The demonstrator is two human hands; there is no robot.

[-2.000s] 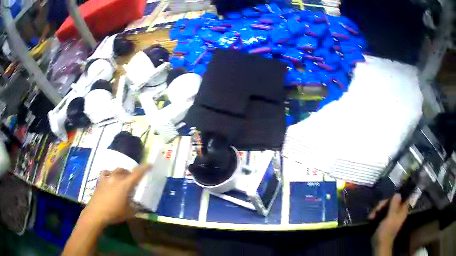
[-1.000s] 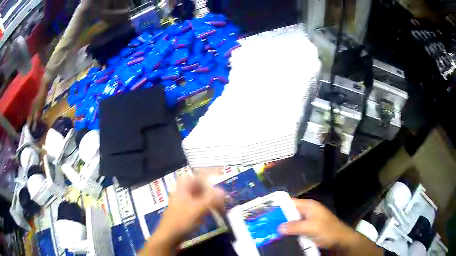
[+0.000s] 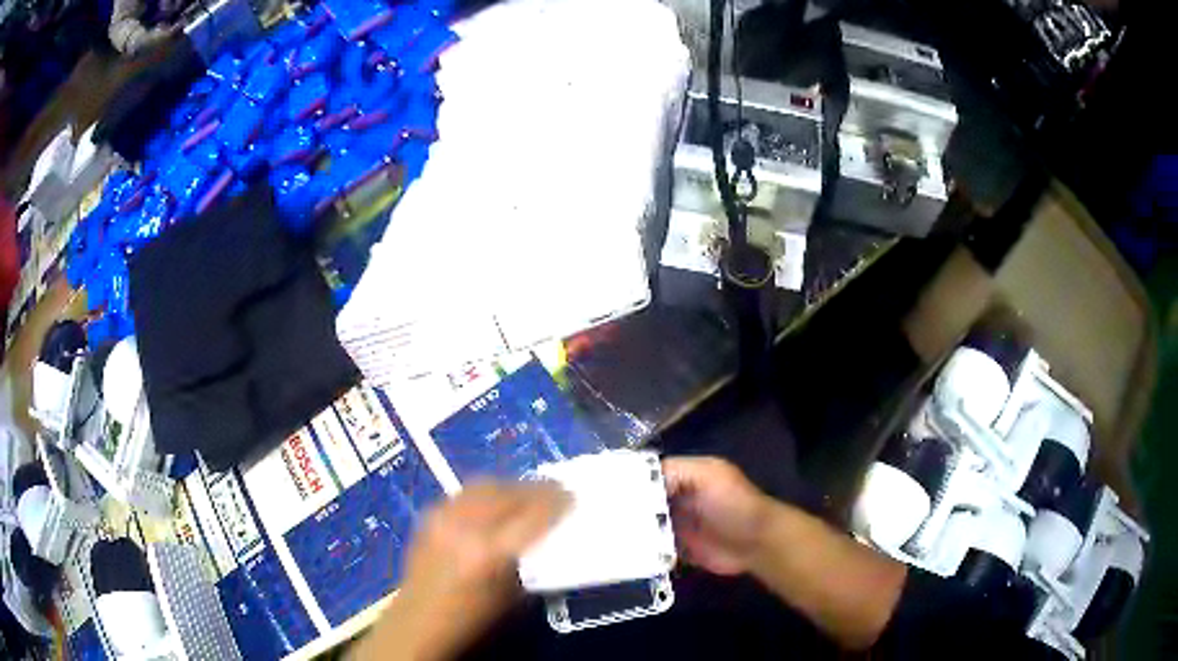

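A white square back cover (image 3: 601, 523) lies over the white frame of a housing (image 3: 618, 610), which shows below it with a screw hole at its corner. The cover sits a little offset from the frame. My right hand (image 3: 717, 514) grips the right edge of the two parts. My left hand (image 3: 472, 568) is blurred, with its fingers on the cover's left side. The inside of the housing is hidden.
Stacked white covers (image 3: 517, 181), black foam sheets (image 3: 239, 329) and blue battery packs (image 3: 278, 110) lie on the bench. The electric screwdriver (image 3: 749, 291) hangs before the screw feeders (image 3: 891, 155). White-and-black units (image 3: 969, 387) fill a box (image 3: 1079, 284) at right.
A white cover now lies over the housing, hiding the blue battery and black piece seen inside it before. The view has turned right, and the bench items have moved left in it.
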